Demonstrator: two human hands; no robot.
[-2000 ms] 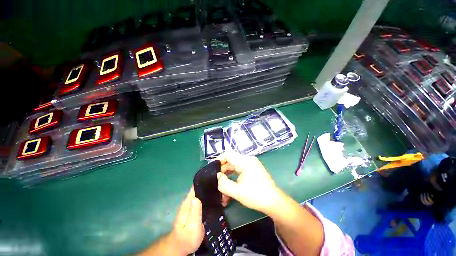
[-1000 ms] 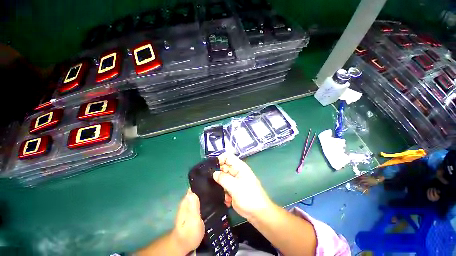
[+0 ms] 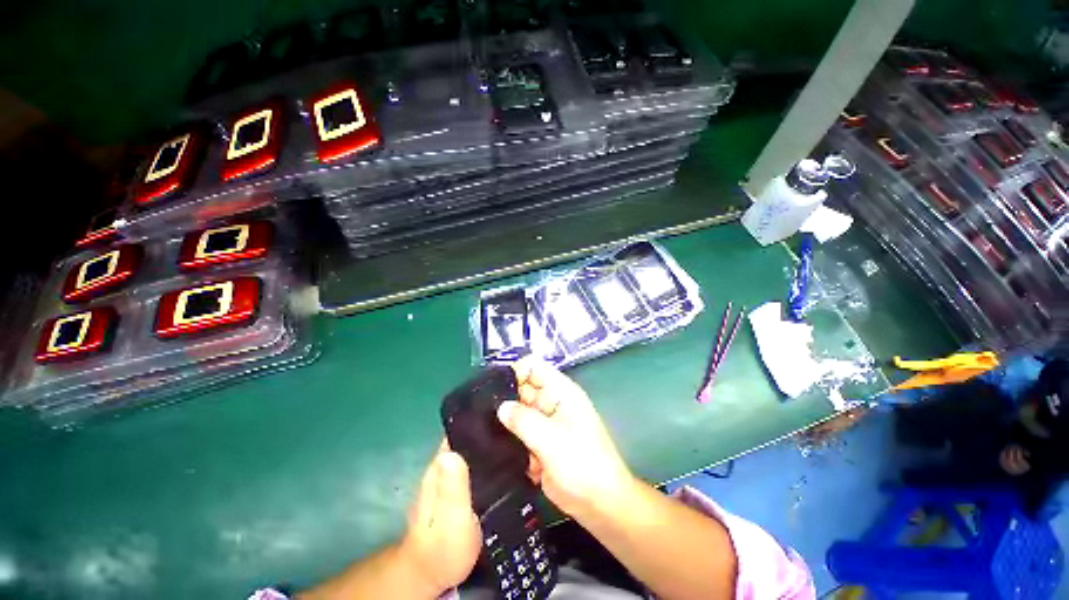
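Observation:
A black flip phone (image 3: 490,469) is held open above the bench's near edge, its dark screen half at the top and its white-printed keys toward me. My left hand (image 3: 443,522) holds it along its left side. My right hand (image 3: 565,440) grips the upper right edge, with the thumb on the screen half. The right fingers hide part of that edge. The lens tray (image 3: 586,307) lies just beyond my hands with several dark-bordered lenses. Pink tweezers (image 3: 717,358) lie to its right.
Phone tray stacks (image 3: 504,188) stand at the back, red housings (image 3: 209,307) at left, more trays (image 3: 955,193) at right. A white bottle (image 3: 783,209), blue tool (image 3: 802,279), white wipe (image 3: 783,349) and orange-handled tool (image 3: 945,370) lie right. A person's hand (image 3: 1015,459) shows far right.
Over the last two seconds, the phone's upper half has shifted slightly left and my right hand has moved slightly lower and left. Both hands keep their hold. The view has shifted slightly.

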